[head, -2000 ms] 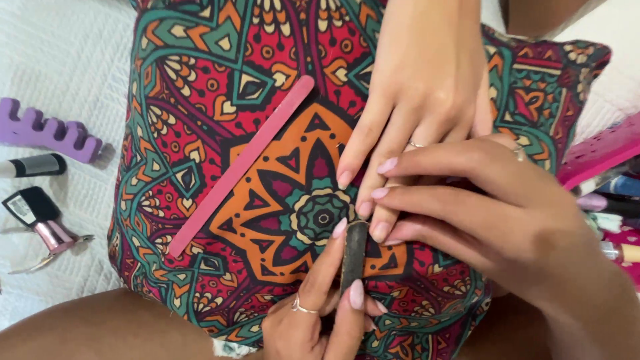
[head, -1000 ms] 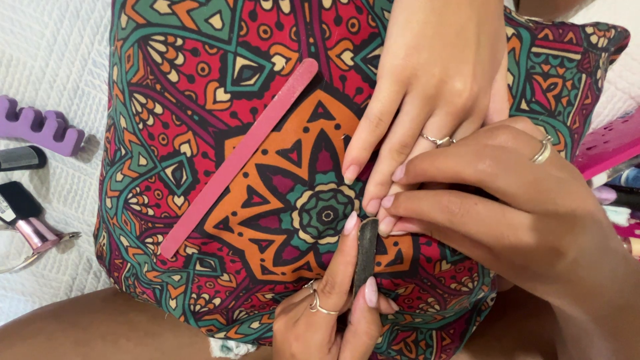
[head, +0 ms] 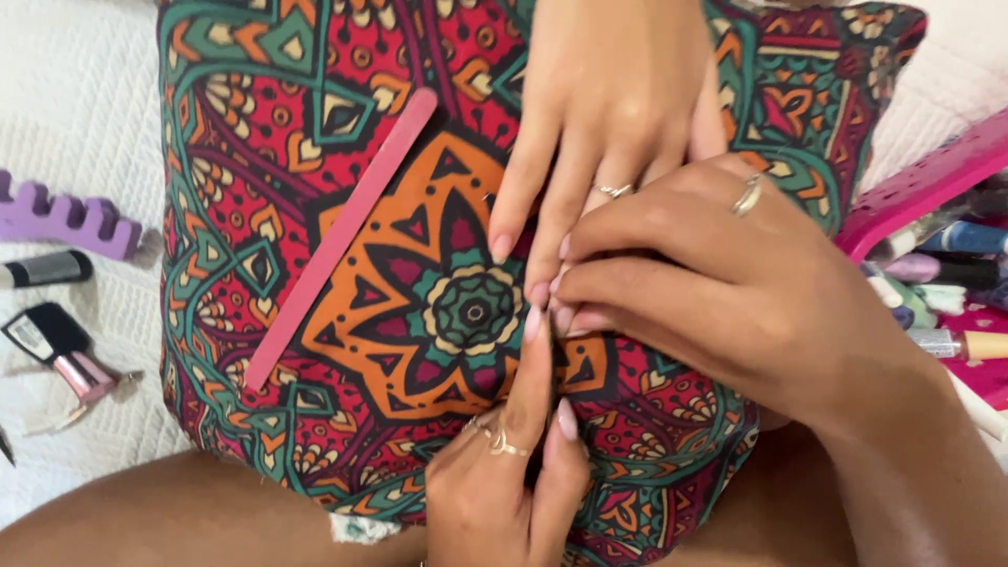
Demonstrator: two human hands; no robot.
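Note:
My left hand (head: pixel 512 472) comes up from the bottom, with a dark nail file (head: pixel 552 354) pinched between its index finger and thumb. The file appears nearly edge-on, its upper end at a fingertip of another person's hand (head: pixel 614 94), which reaches down from the top. From the right, my right hand (head: pixel 693 252) holds that person's fingers near the tips. Its fingers partly hide them. Under the hands lies a patterned cushion (head: pixel 236 157), with a pink nail file (head: pixel 339 236) resting diagonally on it, left of the hands.
On the white textured cover (head: pixel 87 142) at left lie a purple foam toe separator (head: pixel 67 216), a black-and-grey tube or cap (head: pixel 51 269) and a nail polish bottle with a black cap (head: pixel 47 335). A pink basket (head: pixel 929 185) at right holds several bottles.
The dark file in my left hand has turned from showing its broad face to nearly edge-on. My right hand still holds the other person's fingers.

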